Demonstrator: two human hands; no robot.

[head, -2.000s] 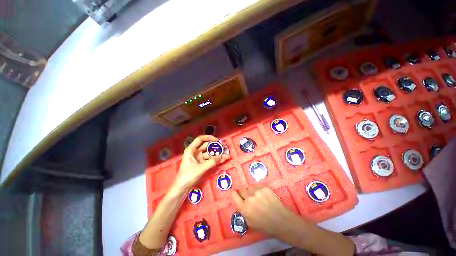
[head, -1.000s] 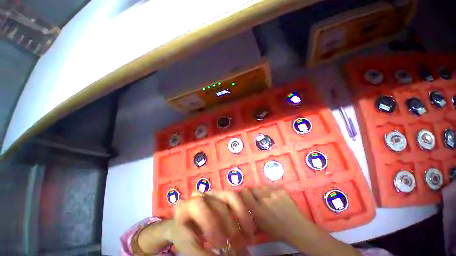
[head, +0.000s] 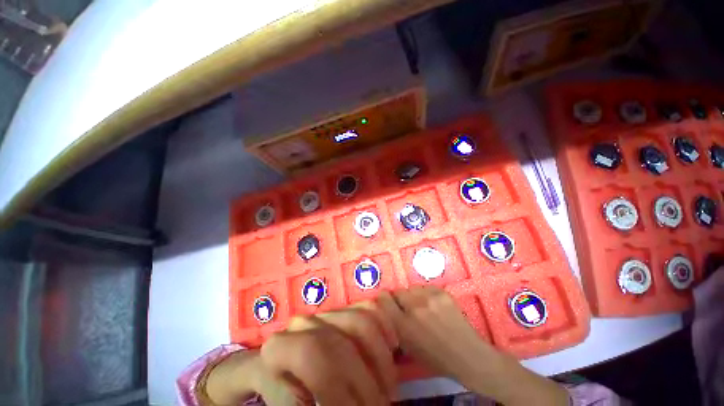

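A red compartment tray (head: pixel 508 281) holds several round watch units. Some show lit blue-purple screens, like the one at the right (head: pixel 528 308); others are dark, silver or glaring white. My left hand (head: pixel 329 357) is over the tray's near edge with its fingers curled. My right hand (head: pixel 433 329) touches or overlaps it from the right. The fingertips are hidden and blurred, so I cannot tell whether a unit is between them. The hands cover part of the nearest row of pockets.
A second red tray (head: pixel 583 246) with silver and dark units lies at the right. A thin purplish stick (head: pixel 543 174) lies between the trays. A tan-fronted box (head: pixel 381 119) with glowing digits stands behind. A white shelf (head: pixel 159 87) overhangs. A pink sleeve (head: pixel 709 325) shows at the right edge.
Since two seconds ago, my left hand has come down from the tray's middle to meet my right hand at the near edge. The unit in its fingertips is no longer visible. The view has shifted.
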